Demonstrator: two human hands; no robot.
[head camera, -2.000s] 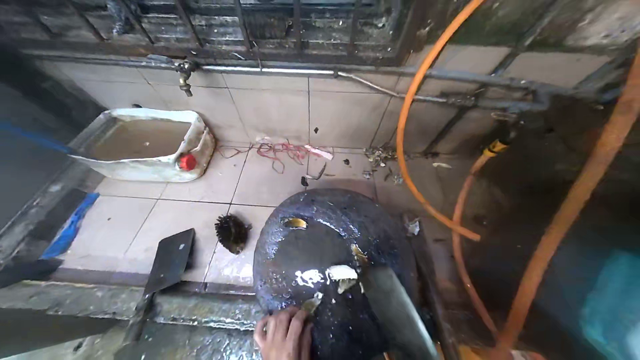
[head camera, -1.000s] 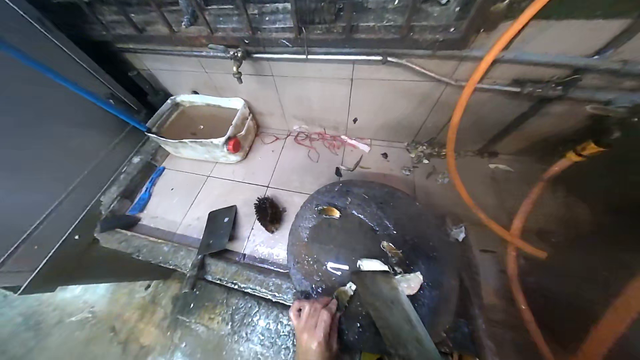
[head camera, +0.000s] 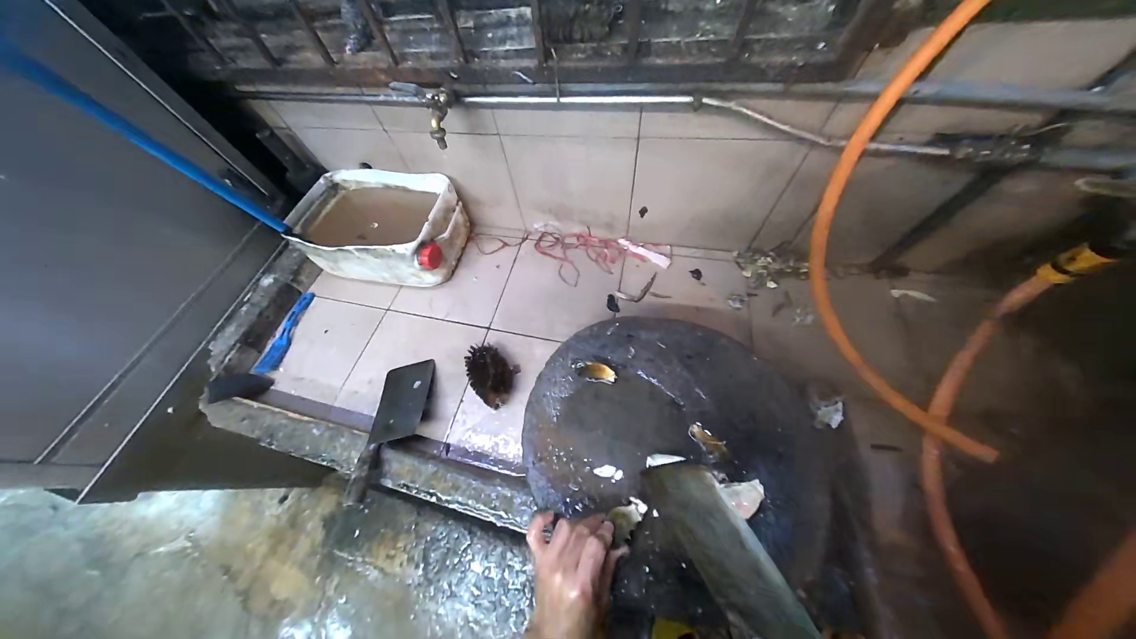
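Note:
My left hand (head camera: 577, 555) is at the near left edge of a round dark chopping block (head camera: 621, 399), its fingers curled against a small pale and greenish piece of food (head camera: 625, 522). My right hand is out of view. Just right of the left hand, a broad wet metal blade (head camera: 728, 550) reaches in from the bottom edge over the block; its handle is hidden. A white sliver (head camera: 664, 460) touches its far end, and a pale chunk (head camera: 744, 497) is against its right side. Yellow-brown scraps (head camera: 596, 372) and white bits (head camera: 608, 472) are on the block.
A cleaver-like tool (head camera: 404, 404) leans on the low ledge (head camera: 470, 497), near a dark bristly object (head camera: 490, 375). A cut-open white container (head camera: 382, 257) holds murky water below a tap (head camera: 437, 120). Orange hoses (head camera: 834, 293) are at right; a blue-handled tool (head camera: 286, 333) is at left.
The pale chunk right of the blade, not visible two seconds ago, now shows. My left hand remains at the block's near left edge by the small piece. The view has shifted.

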